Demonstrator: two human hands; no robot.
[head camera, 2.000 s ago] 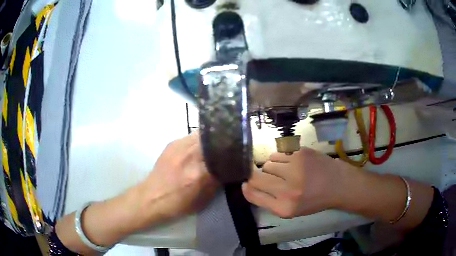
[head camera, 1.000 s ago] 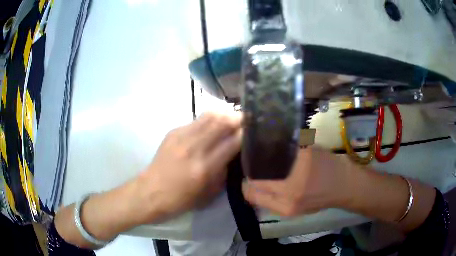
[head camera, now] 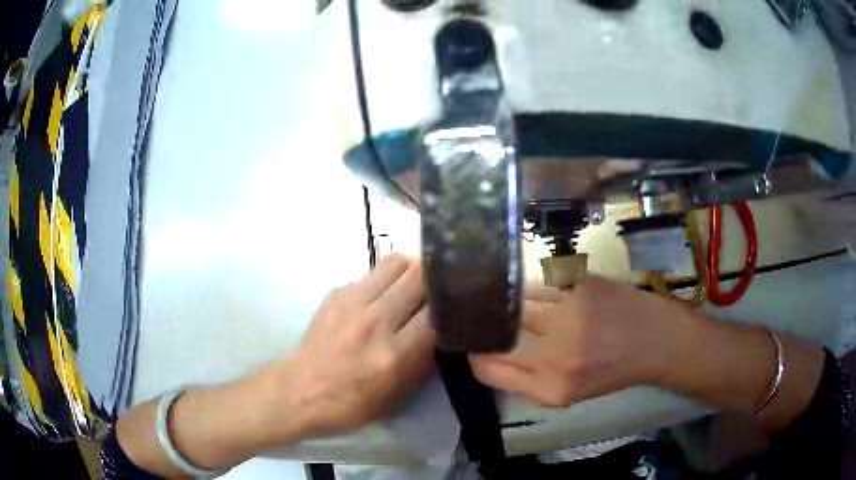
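Note:
A black band (head camera: 472,405) runs from under the metal guard (head camera: 471,234) down over the table's front edge towards my lap. A light grey piece (head camera: 420,424) lies beside the band, below my left hand. My left hand (head camera: 368,345) lies left of the guard, my right hand (head camera: 563,342) right of it, close to the band. The guard covers the fingertips of both hands and the needle area, so their hold on the cloth is hidden. The white sewing machine head (head camera: 601,70) is above them.
Stacked grey pieces (head camera: 111,234) lie along the left side, beside a black-and-yellow taped strip (head camera: 47,234). Scissors with a red handle loop (head camera: 732,255) and a yellow one lie right of the needle area, partly behind a grey round part (head camera: 657,246). A tan knob (head camera: 565,271) is above my right hand.
The view has shifted, so the machine head and guard sit further left and lower than one second ago. My left hand is lower, away from the needle area. My right hand stays beside the band.

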